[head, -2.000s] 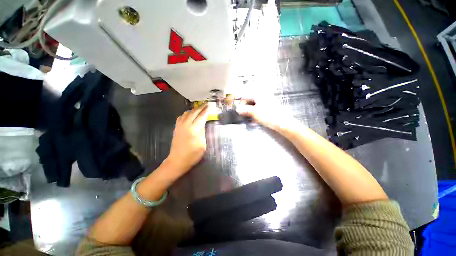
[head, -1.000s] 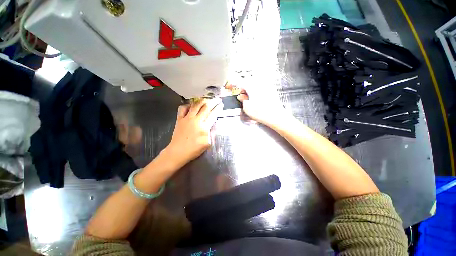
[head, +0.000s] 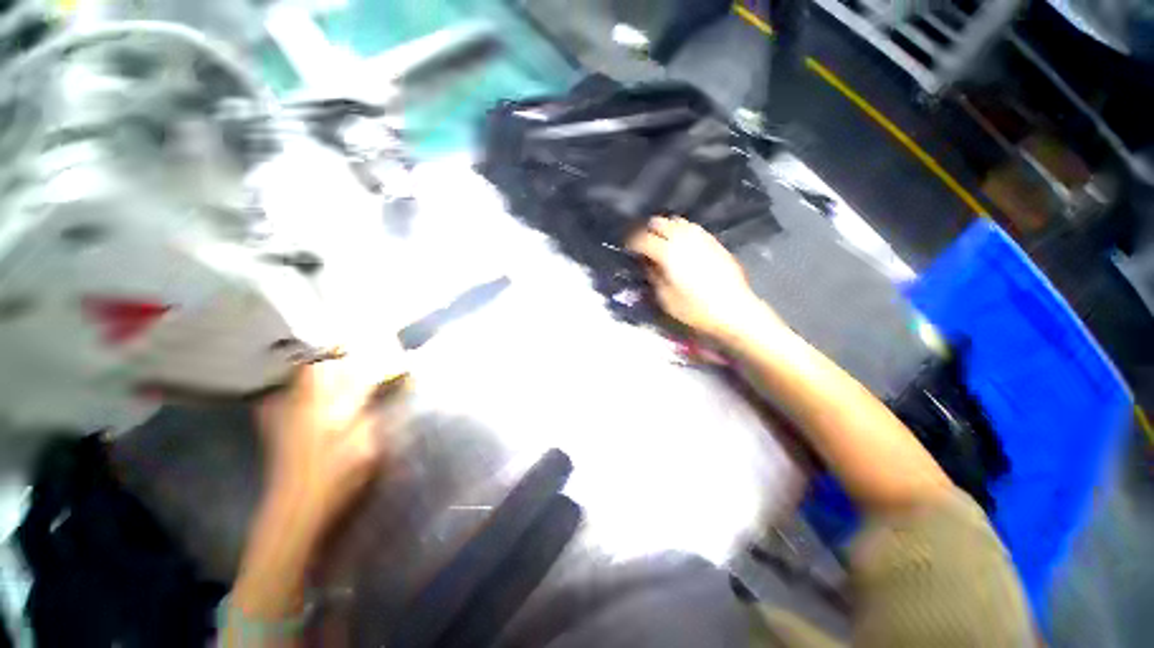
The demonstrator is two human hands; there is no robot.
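Observation:
The frame is blurred. My left hand (head: 323, 424) is beside the lower edge of the white sewing machine head (head: 152, 304); its fingertips are blurred, and what they hold cannot be told. My right hand (head: 690, 279) is at the near edge of the black zipper pile (head: 633, 152), fingers curled; whether it grips a zipper cannot be told. A short dark strip (head: 453, 313) lies on the table between the hands. Plain black fabric strips (head: 500, 544) lie nearest me.
Black cut pieces (head: 101, 557) lie at the left. A blue bin (head: 1025, 367) stands at the right, with black pieces (head: 955, 418) at its near side. Something small and red (head: 696, 351) lies by my right wrist. A teal panel (head: 468, 76) is behind the machine.
The view has swung right. My right hand has moved from the needle area to the zipper pile. My left hand remains by the machine head. A dark strip now shows on the table.

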